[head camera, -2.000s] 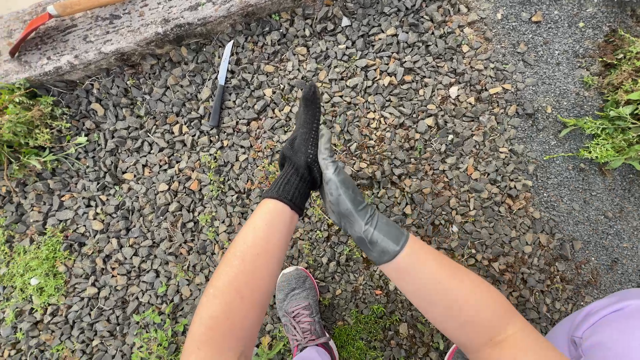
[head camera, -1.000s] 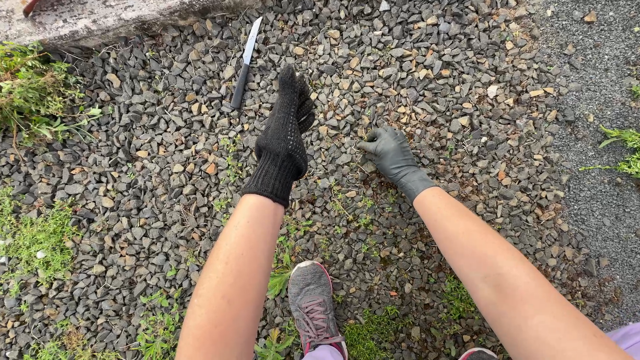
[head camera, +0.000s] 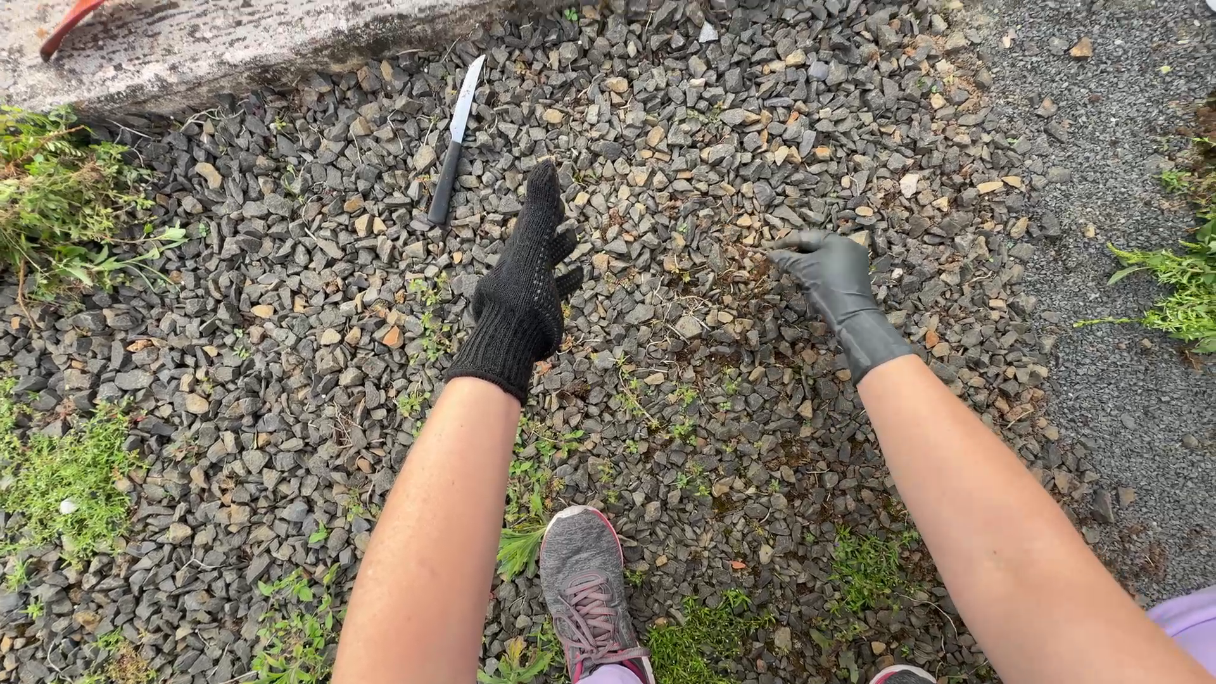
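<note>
My left hand (head camera: 525, 275), in a black knitted glove with a dotted palm, is over the gravel (head camera: 332, 285) with its fingers extended and nothing in it. To its upper left a knife (head camera: 453, 157) with a black handle lies on the stones, blade pointing up the view. My right hand (head camera: 831, 280) wears a grey rubber glove and is bent at the fingers over small stones and dry roots at the right of centre. Its fingertips are partly hidden, so I cannot tell whether it pinches anything.
A concrete kerb (head camera: 285, 38) crosses the top left, with part of an orange-red tool (head camera: 68, 27) on it. Weeds grow at the left (head camera: 71, 204) and right (head camera: 1183, 285). Green tufts (head camera: 703, 636) surround my grey shoe (head camera: 584, 579). Finer gravel (head camera: 1111, 171) borders the right.
Two seconds ago my gloved hands were together at the centre; they have since parted, the right one going rightward. The knife lies on the gravel in all frames.
</note>
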